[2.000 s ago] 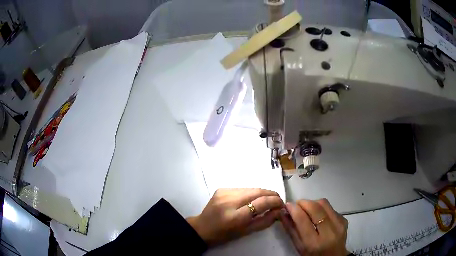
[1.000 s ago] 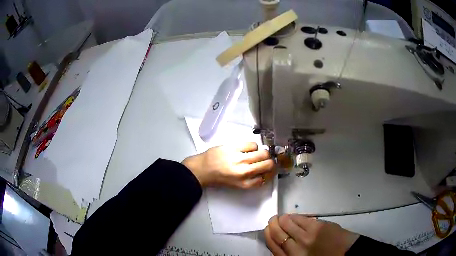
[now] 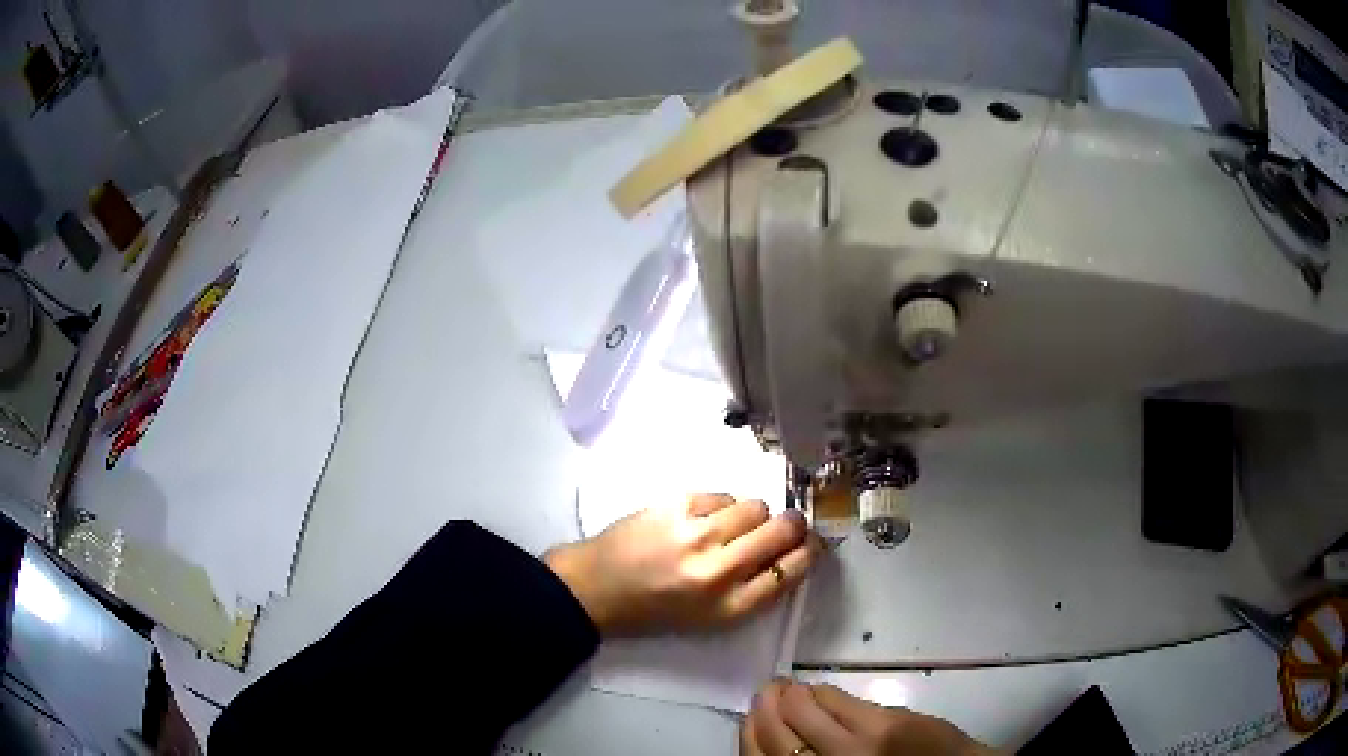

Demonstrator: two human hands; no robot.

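A white fabric piece (image 3: 665,672) lies on the table left of the needle area, washed out by the lamp at its upper part. Its right edge is a narrow folded strip. My left hand (image 3: 688,561) lies flat on the fabric, fingertips at the folded edge just below the presser foot (image 3: 800,485). My right hand (image 3: 828,724), partly cut off by the bottom edge, pinches the fabric's near right corner. The cream-white sewing machine (image 3: 1064,281) stands at the right. The needle tip is hidden.
A lilac-white lamp (image 3: 628,337) hangs over the fabric. A cream tape roll (image 3: 736,126) sits on the machine head. A black rectangle (image 3: 1187,473) and orange-handled scissors (image 3: 1313,665) are at right. A large white sheet (image 3: 303,340) covers a printed picture (image 3: 170,355) at left.
From beyond the near edge, my left hand moved up onto the fabric, then slightly back toward me. My right hand moved down and left to the near corner. The view shifted slightly.
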